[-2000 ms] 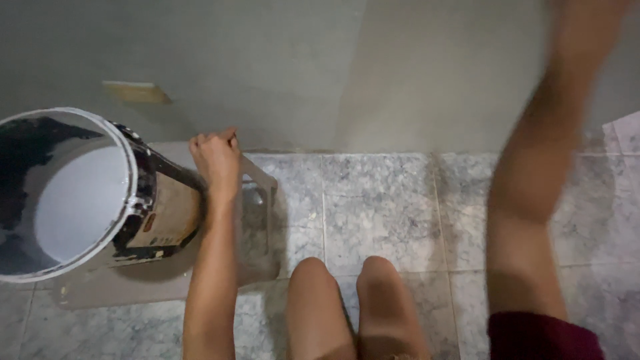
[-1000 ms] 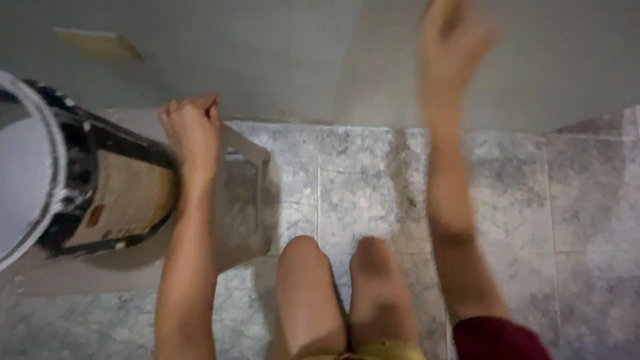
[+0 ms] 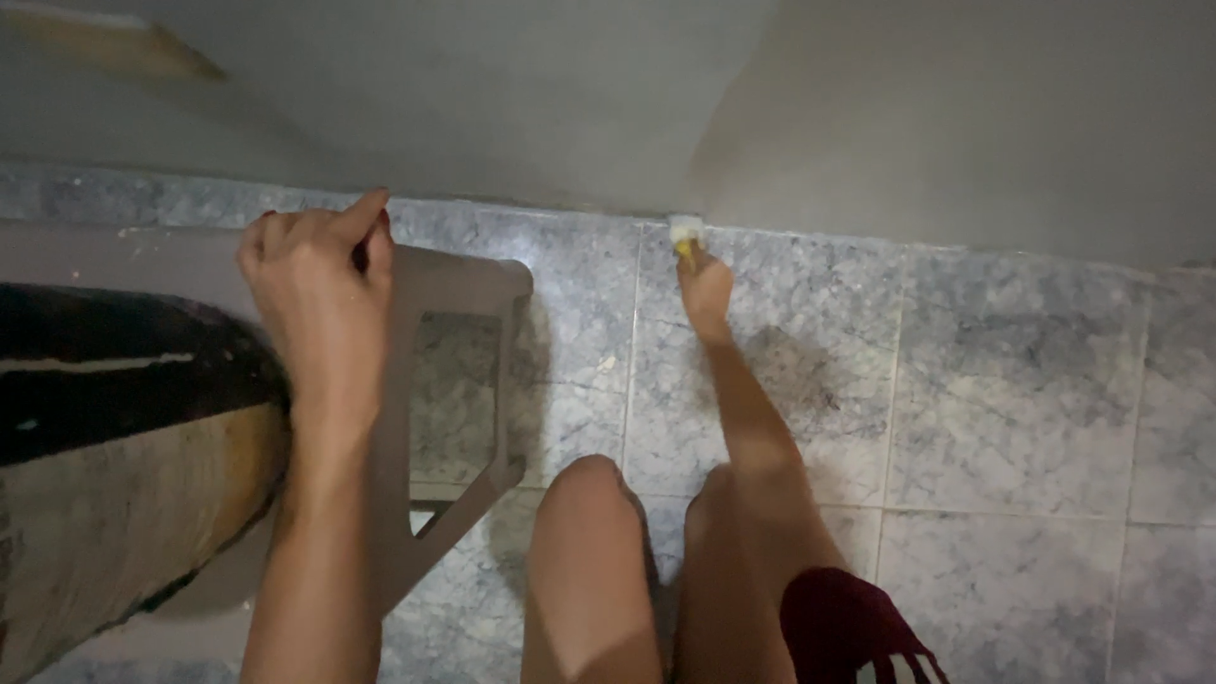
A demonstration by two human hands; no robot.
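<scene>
My right hand [image 3: 706, 285] grips a small paintbrush [image 3: 686, 234] by its yellow handle. The pale bristles are at the base of the grey wall [image 3: 532, 95], where it meets the tiled floor. My left hand [image 3: 318, 261] rests at the edge of a grey plastic stool [image 3: 456, 285], beside the paint bucket, with its fingers curled; whether it holds anything is hidden. The bucket [image 3: 123, 503] stands on the stool at the left, and only its dark, labelled side shows. Its opening is out of view.
Marbled floor tiles [image 3: 1007, 408] run along the wall. A yellowish rectangular plate [image 3: 114, 46] is on the wall at the upper left. My knees [image 3: 594, 532] are between the stool and my right forearm.
My right hand has come down from high on the wall to its base. My left hand has stayed by the stool's edge. The view has shifted, and the bucket's opening has left it.
</scene>
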